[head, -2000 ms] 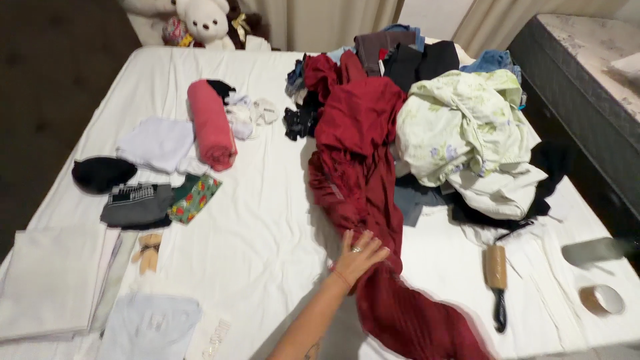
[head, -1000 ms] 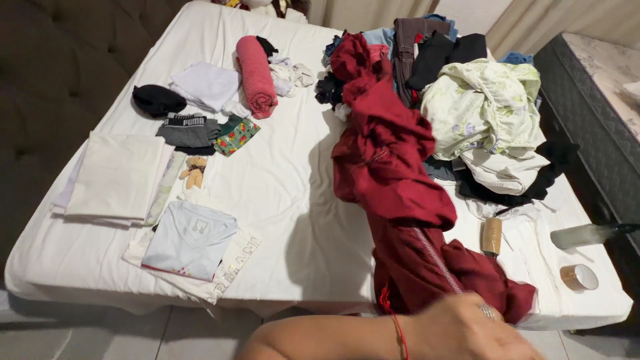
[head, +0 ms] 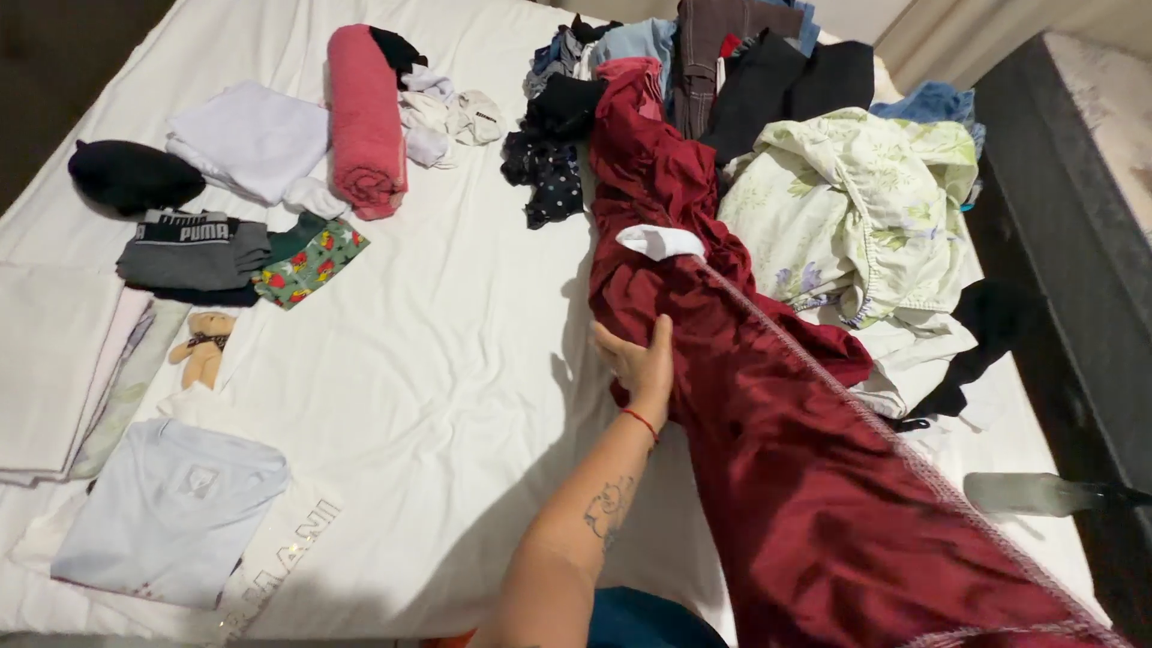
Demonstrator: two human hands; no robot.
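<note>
A long dark red cloth [head: 810, 450] with a pale overlocked seam runs from the clothes pile down to the lower right corner. My left hand [head: 639, 364] rests against its left edge near the middle, thumb and fingers apart. On the cloth just beyond that hand lies a small white cloth piece [head: 661, 241]. The cloth's near end rises toward the lower right edge of the view; what holds it there is hidden, and my right hand is out of view.
Left on the bed are a rolled coral towel [head: 367, 121], folded white linens [head: 54, 369], a folded light blue shirt [head: 180, 508] and a small teddy bear [head: 205, 349]. To the right are a floral fitted sheet [head: 855, 216], dark trousers [head: 765, 81] and a bottle [head: 1021, 493].
The red cloth, bunched a second ago, is now stretched toward the lower right. The white piece now shows on it. My left hand has moved from the bottom edge up to the cloth's left side.
</note>
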